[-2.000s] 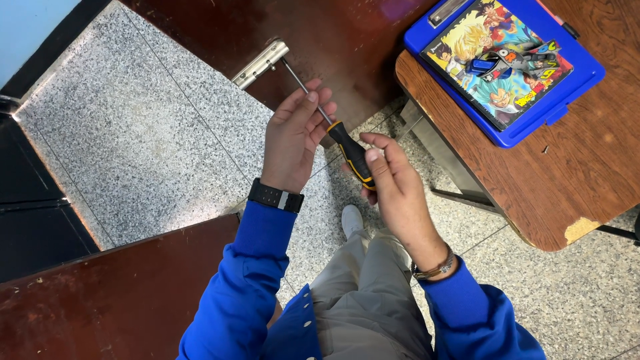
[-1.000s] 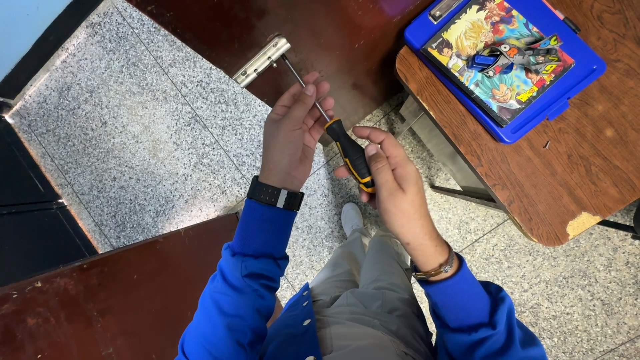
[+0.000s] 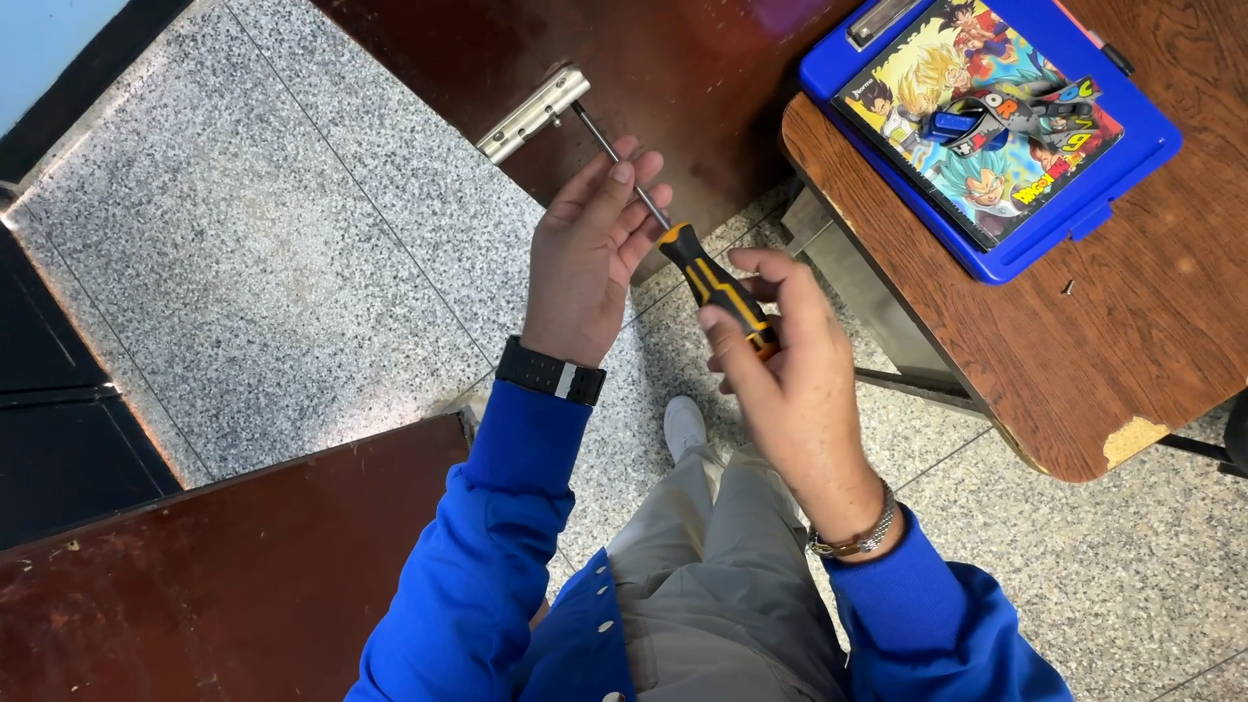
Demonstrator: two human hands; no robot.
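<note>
My left hand (image 3: 595,249) holds the metal shaft of a screwdriver between thumb and fingers, with a black strap on the wrist. My right hand (image 3: 795,361) is around the handle end of the black and yellow screwdriver (image 3: 717,288), thumb on its near side and index finger raised off it. The screwdriver's tip points up and left to a metal bracket (image 3: 536,114) on the edge of a dark reddish-brown panel (image 3: 663,58). A screw sticks out of the bracket's lower side beside the tip. Whether the tip sits in a screw head cannot be told.
On the right, a wooden desk (image 3: 1102,370) with a chipped corner bears a blue clipboard case (image 3: 1136,175), an illustrated notebook (image 3: 926,88) with a printed strap (image 3: 1009,117), and a small screw (image 3: 1069,288). Another reddish-brown panel (image 3: 234,575) lies at lower left, above a speckled floor (image 3: 263,214).
The fingers of my right hand have shifted on the screwdriver handle, the index finger now lifted off it. My left hand, the screwdriver and the bracket stay in about the same place.
</note>
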